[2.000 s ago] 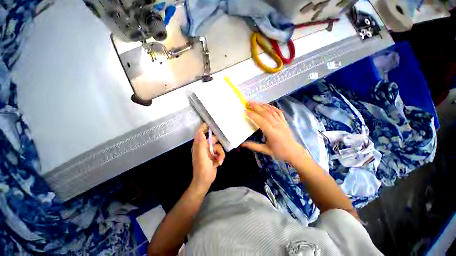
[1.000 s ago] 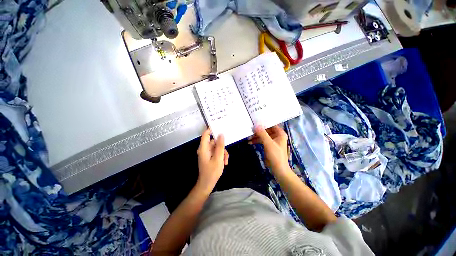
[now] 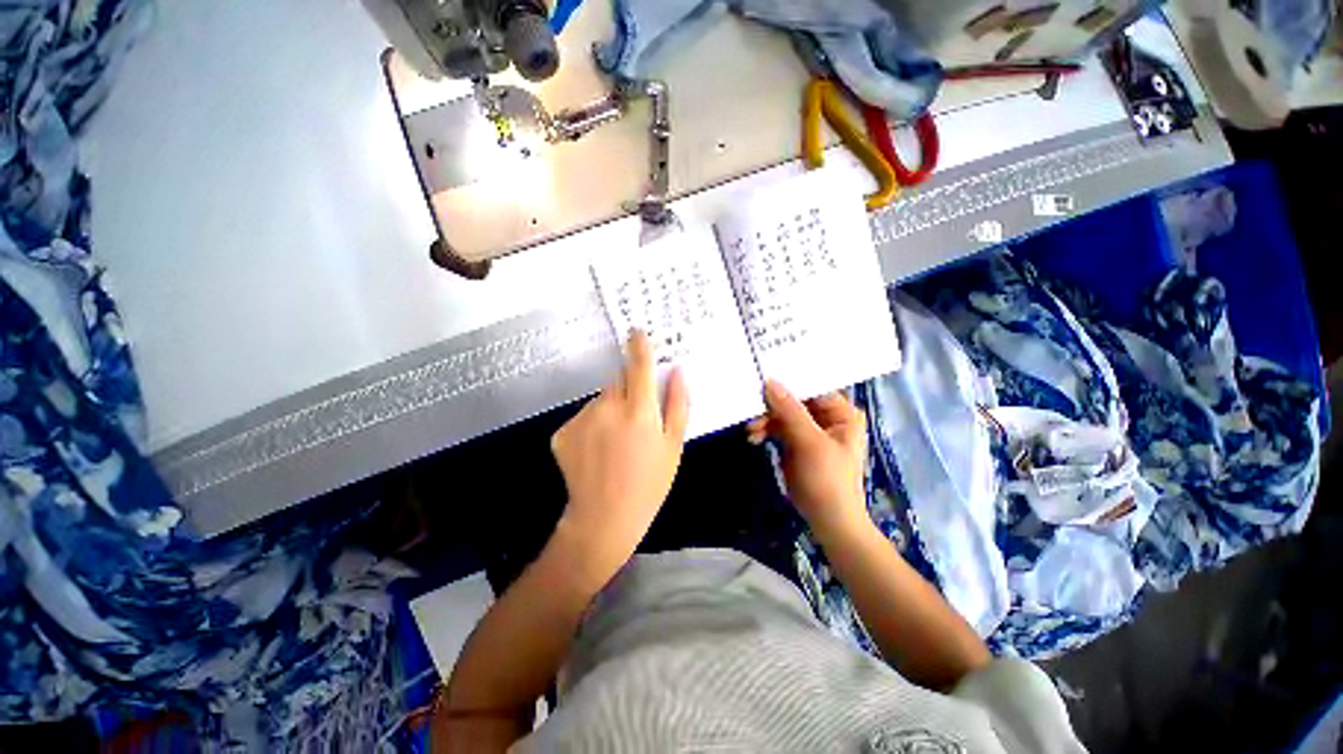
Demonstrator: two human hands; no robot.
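Note:
An open notebook [image 3: 818, 287] with handwriting on both pages lies over the front edge of the table, left of and partly over the scissors [image 3: 843, 133]. My left hand [image 3: 619, 464] rests over the lower left page, index finger and thumb extended and apart on the writing; I see nothing held in it. My right hand [image 3: 813, 449] grips the notebook's lower edge near the fold, thumb on top, other fingers partly hidden.
The sewing machine's needle area [image 3: 508, 125] is lit at the upper left, with a metal arm [image 3: 657, 140] beside it. Pale blue cloth [image 3: 869, 52] lies behind the scissors. Floral fabric is heaped at left [image 3: 89, 589] and right [image 3: 1193, 442], beside a blue crate [image 3: 1267, 251].
The notebook went from closed to open. My left hand has moved from its lower edge up onto the left page. My right hand still holds it near the fold. The view has shifted slightly.

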